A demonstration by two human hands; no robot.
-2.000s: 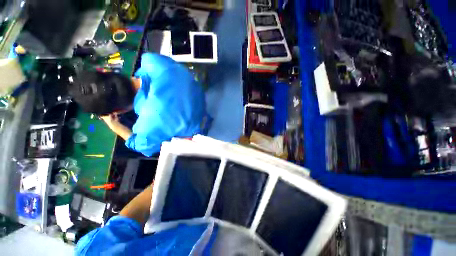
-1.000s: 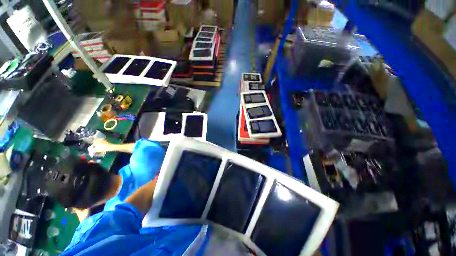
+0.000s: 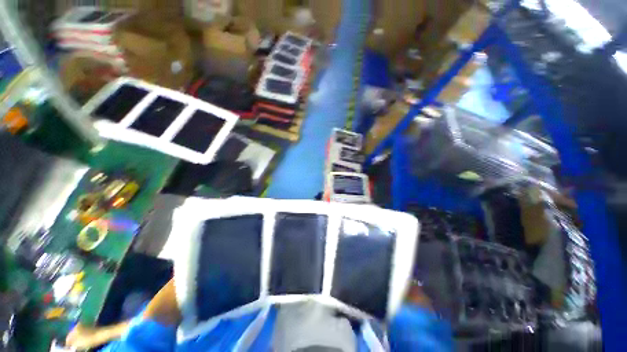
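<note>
A white screen tray (image 3: pixel 298 260) with three dark rectangular windows lies flat and close in front of me, at the lower middle. My left hand (image 3: pixel 165 300) is at its left edge, with the fingers hidden by the tray. My right hand (image 3: pixel 415 294) shows as a small blurred patch at its right edge. Both hands hold the tray, and the blue sleeves run below it. How the fingers grip underneath is hidden.
A green bench (image 3: pixel 141 172) on the left bears another screen tray (image 3: pixel 163 121) and tape rolls. Ahead, tray stacks (image 3: pixel 282 69) flank a blue aisle (image 3: pixel 320 113). Blue rack posts (image 3: pixel 550 124) and dark part trays (image 3: pixel 491 275) stand right. Another person's hand (image 3: pixel 86 337) shows lower left.
The view has moved forward along the aisle and levelled the tray, which was tilted down to the right. The worker in blue has mostly left the picture. My right hand now shows at the tray's edge.
</note>
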